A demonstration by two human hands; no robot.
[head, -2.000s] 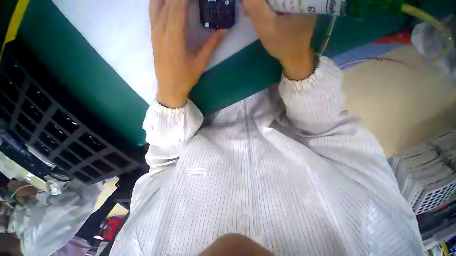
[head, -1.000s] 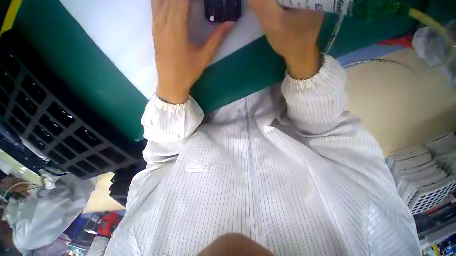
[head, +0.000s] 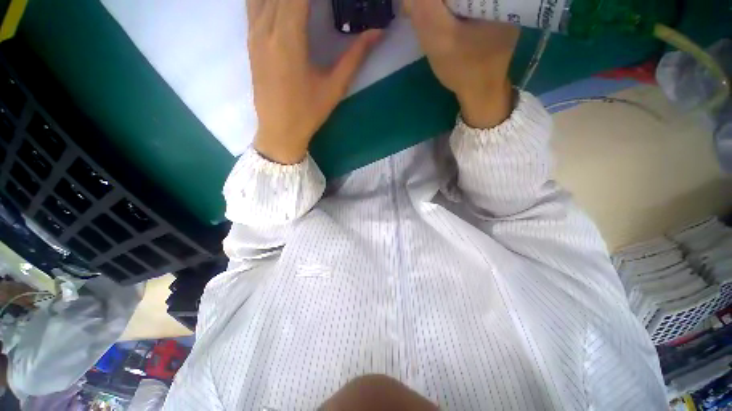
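A small dark housing point(head: 363, 14) lies at the top edge over the white work sheet point(head: 193, 56), partly cut off. My left hand point(head: 293, 80) is beside it with the thumb tip at its lower edge; its fingers run out of the picture at the top. My right hand point(head: 465, 50) is shut on the glue dispensing syringe point(head: 514, 11), which has a white label and a green cap point(head: 610, 16). The syringe's tip and my right fingertips are hidden or cut off.
A black blister tray point(head: 80, 181) with pockets stands at the left beside the green-matted bench point(head: 385, 120). A yellowish air hose point(head: 690, 46) runs off the green cap at the right. A white basket point(head: 682, 313) of stacked pale sheets stands lower right. A person in pale clothing point(head: 72, 337) is lower left.
The housing and the syringe have shifted slightly right and up in the picture. Both hands keep much the same pose. The view of the tray at the left has shifted a little.
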